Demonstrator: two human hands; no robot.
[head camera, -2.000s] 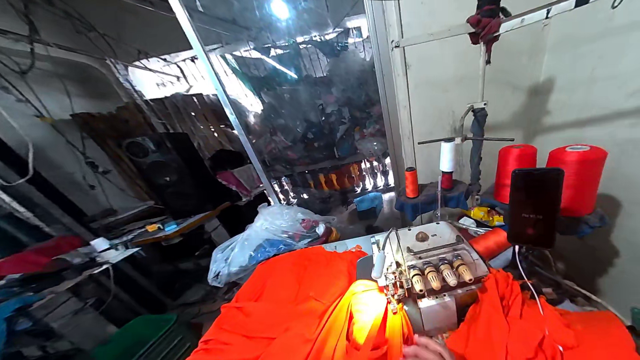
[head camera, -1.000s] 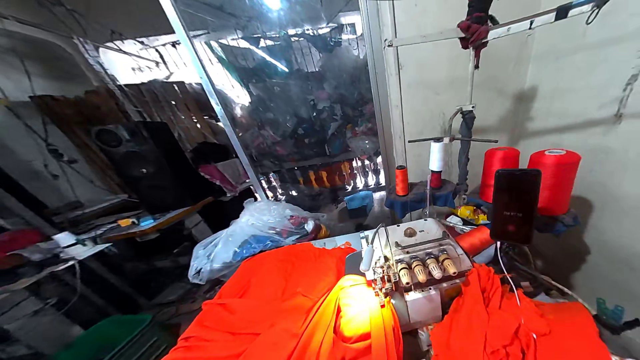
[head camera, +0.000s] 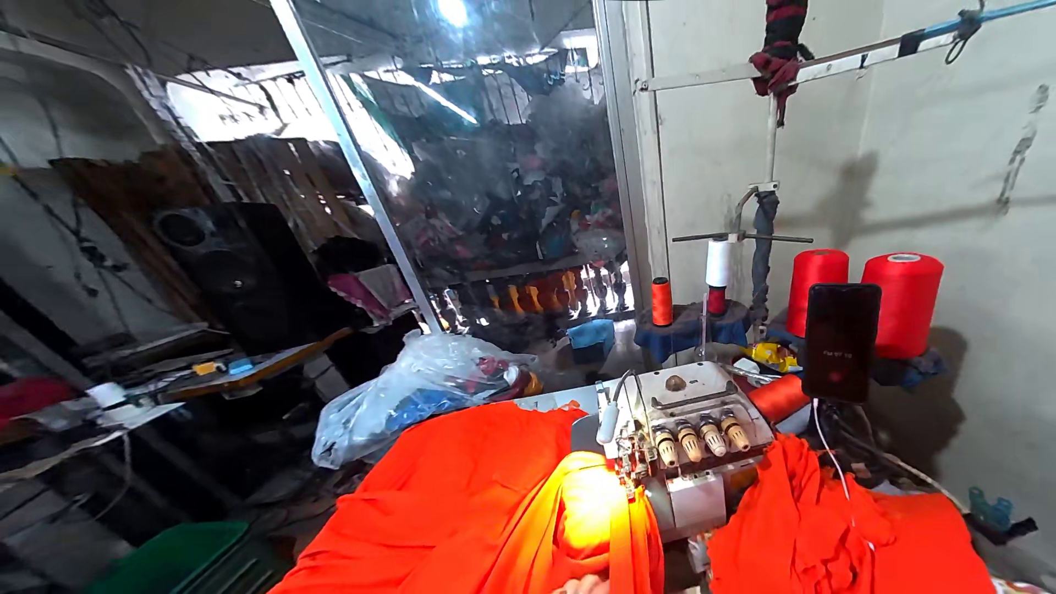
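At the bottom edge, the fingertips of one hand (head camera: 582, 585) show against orange-red fabric (head camera: 445, 478); whether it is my left or right hand, and whether it grips the cloth, cannot be told. The rest of that hand and my other hand are hidden or out of frame. The fabric lies bunched up to the needle area of an overlock sewing machine (head camera: 693, 388), where a lamp glows brightly on it. Several tension dials (head camera: 689, 440) line the machine's front. More orange-red fabric (head camera: 825, 528) is heaped at its right.
A phone (head camera: 841, 342) stands right of the machine, its white cable hanging over the heap. Red thread cones (head camera: 903, 305) and a thread stand (head camera: 763, 239) are behind. A clear plastic bag (head camera: 404, 388) lies back left, a green bin (head camera: 165, 561) lower left, a loudspeaker (head camera: 256, 272) beyond.
Two seconds ago a hand showed at the bottom, by the fabric below the machine; one second ago none was visible. Fingertips now show at the bottom edge.
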